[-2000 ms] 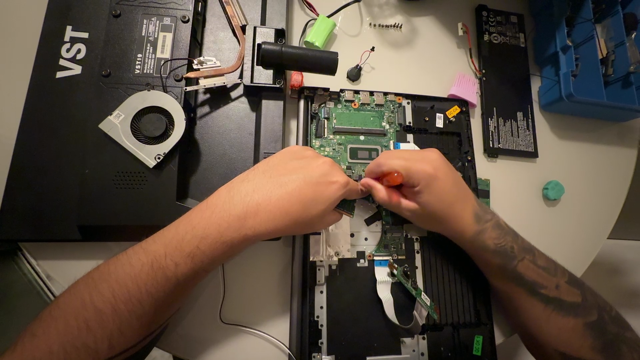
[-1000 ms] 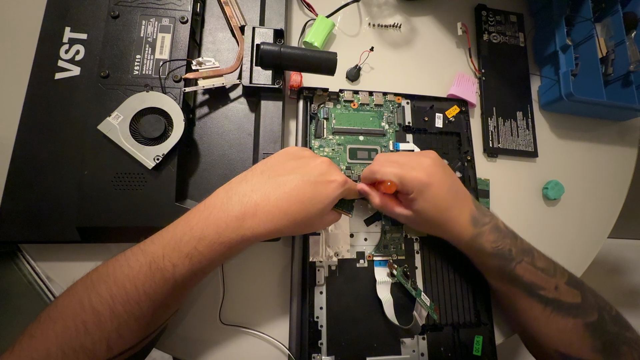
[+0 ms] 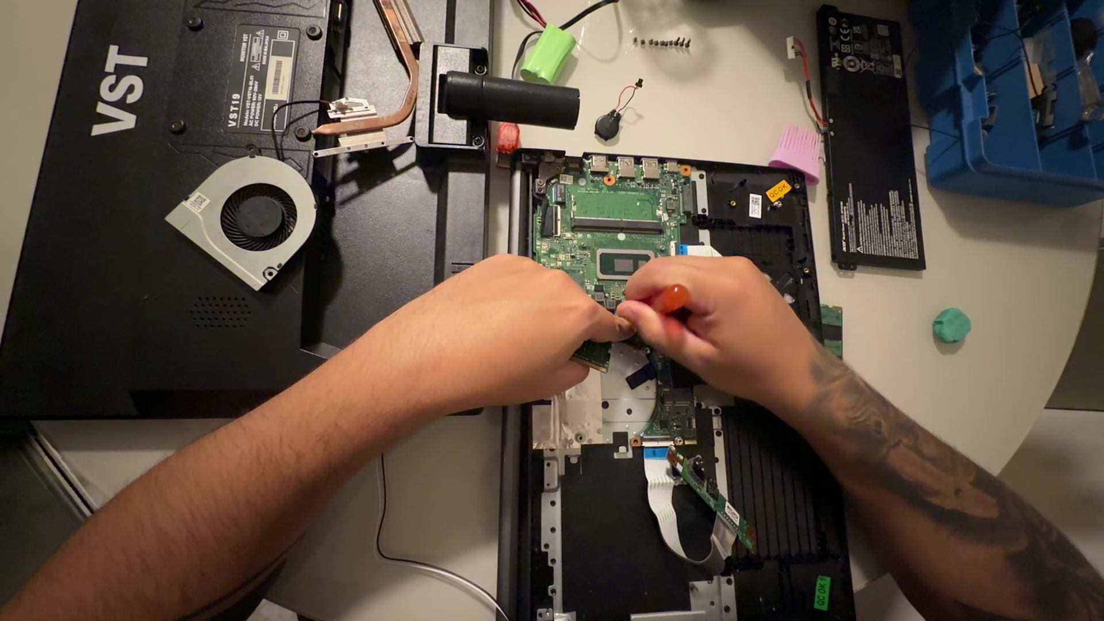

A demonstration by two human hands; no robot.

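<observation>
An opened laptop base lies in the middle, its green motherboard exposed. My right hand is closed around a tool with a translucent orange handle, probably a screwdriver; its tip is hidden. My left hand reaches over the board's lower part, its index fingertip against my right fingers. Beneath its curled fingers shows the edge of a small green circuit board; whether the hand holds it is not clear. A white ribbon cable and a narrow green board lie lower in the base.
At left, a black VST monitor carries a cooling fan and a copper heat pipe. Small screws and a coin-cell battery lie behind the laptop. A laptop battery, blue organizer and teal lump are at right.
My right hand and the orange handle have shifted slightly. My left hand remains in nearly the same place.
</observation>
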